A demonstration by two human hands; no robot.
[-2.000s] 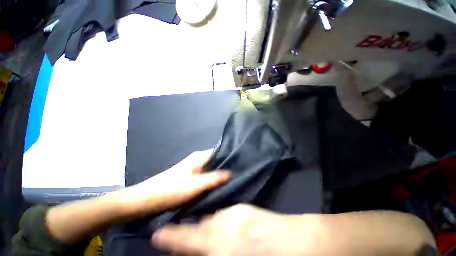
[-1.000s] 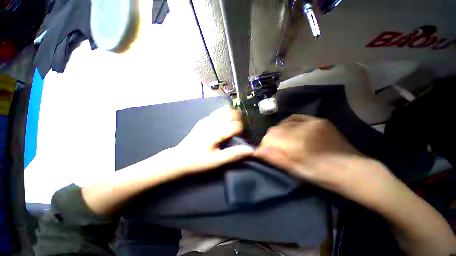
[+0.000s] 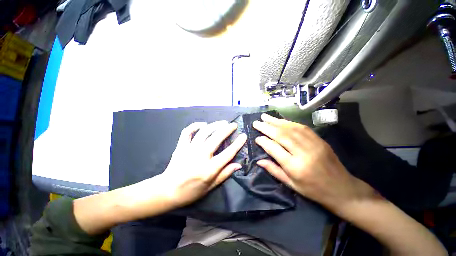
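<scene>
A large dark grey garment panel [image 3: 142,145] lies flat on the white machine table below the needle area. On it sits a smaller, darker, stitched and folded black piece [image 3: 252,137] with a loose, wrinkled part [image 3: 260,190] towards me. My left hand [image 3: 207,160] lies on the cloth with fingers spread, fingertips at the left edge of the stitched piece. My right hand [image 3: 300,160] lies flat with fingers apart, fingertips on its right side. Neither hand is closed on the cloth. The presser foot area [image 3: 285,92] is just behind the piece; the needle is not clear.
The pale machine head [image 3: 345,55] fills the upper right, with a white knob [image 3: 325,116] beside the foot. A rounded white object [image 3: 210,15] is at the top. Dark cut strips [image 3: 85,20] lie at the far left. A yellow bin [image 3: 17,55] stands left of the table [image 3: 80,120].
My hands came together at the needle and now lie apart, flat on the cloth. The stitched piece now shows between them. The view has shifted, moving the machine head rightward in the picture.
</scene>
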